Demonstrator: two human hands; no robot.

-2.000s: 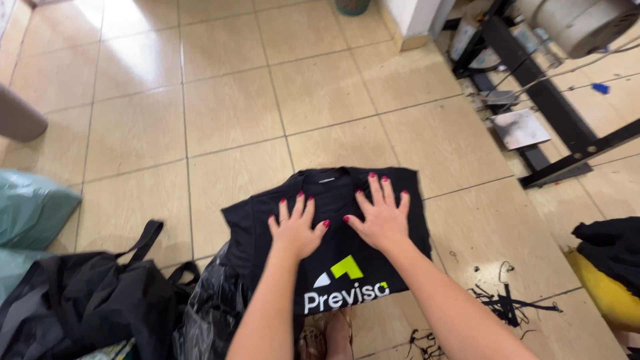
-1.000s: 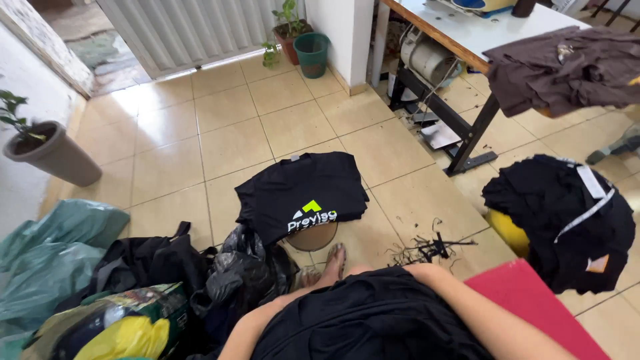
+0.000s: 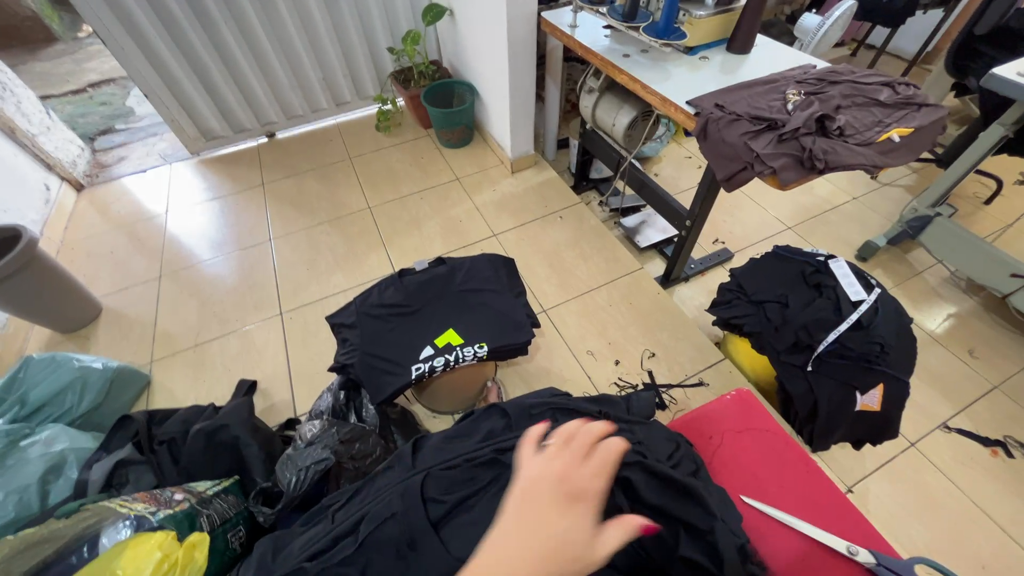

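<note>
My left hand (image 3: 560, 488), with red nails, lies back up over a heap of black fabric (image 3: 384, 512) across my lap. Its fingers are a little apart and the thumb points right; no cloth is plainly pinched in it. My right hand is out of view. Beyond the lap, a folded stack of black T-shirts (image 3: 432, 312) with a green and white print rests on a round support (image 3: 456, 388) near my foot. Scissors (image 3: 808, 528) with a dark handle lie on a red surface (image 3: 768, 456) to the right of the hand.
Plastic bags (image 3: 72, 440) and a black bag (image 3: 200, 440) crowd the left. Black garments with a tape measure (image 3: 848, 328) are piled at right, near a sewing table (image 3: 624, 68) bearing brown cloth (image 3: 816, 120). Thread scraps (image 3: 660, 388) litter the floor. A grey pot (image 3: 48, 280) stands far left.
Two seconds ago both hands pressed flat on the folded T-shirts; they have left the stack. My left hand has come over the black fabric on my lap. The view has shifted strongly.
</note>
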